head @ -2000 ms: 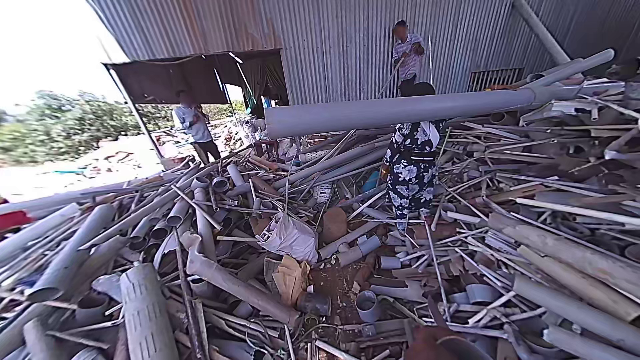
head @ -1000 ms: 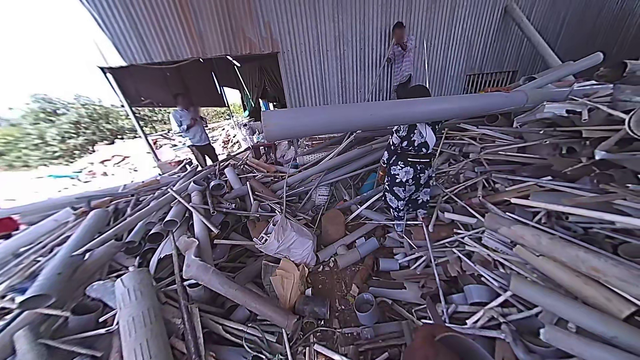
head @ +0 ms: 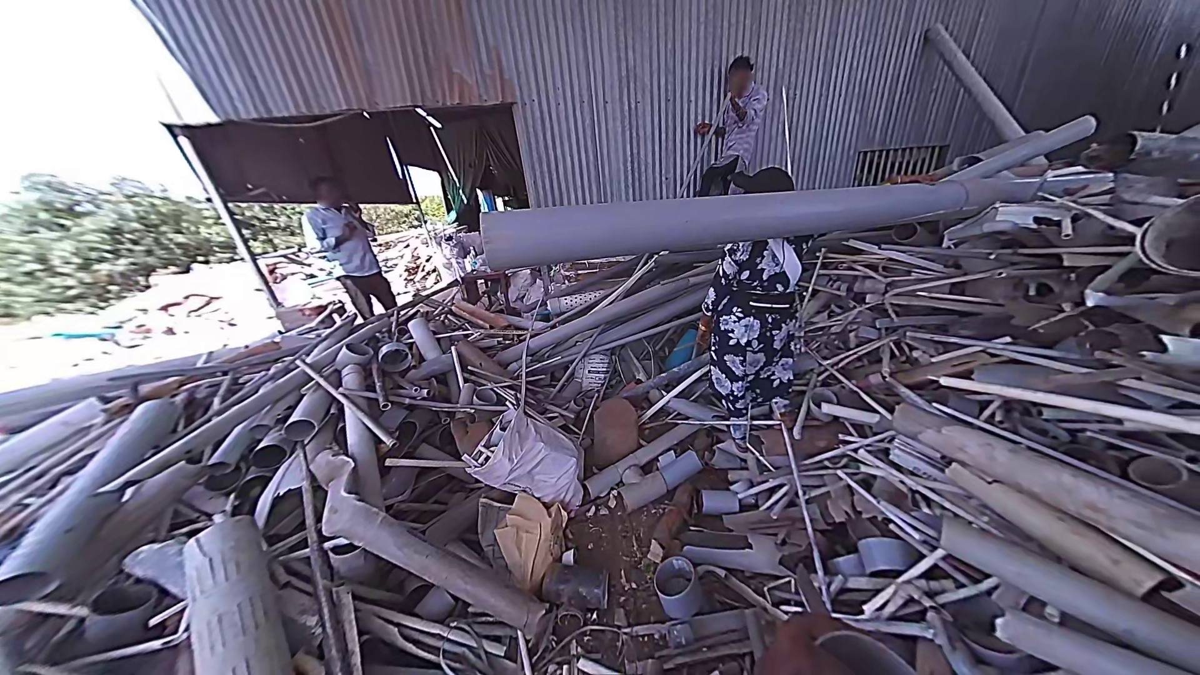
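Neither my left hand nor my right hand shows in the head view. A long, wide grey plastic pipe [head: 712,223] lies raised across the upper middle, its right end on the heap. Below it are a white woven sack [head: 536,459], a torn brown paper piece [head: 528,541], a short grey pipe piece [head: 677,586] and a slotted grey pipe [head: 236,600]. A bent, flattened pipe [head: 422,553] slants down across the heap left of centre.
A person in flowered clothing [head: 755,337] stands behind the raised pipe. Another person [head: 742,127] is by the corrugated metal wall [head: 619,122], and a third [head: 345,246] stands at left near a slanted pole [head: 225,220]. Scrap pipes cover the ground; a narrow dirt strip [head: 609,544] shows between them.
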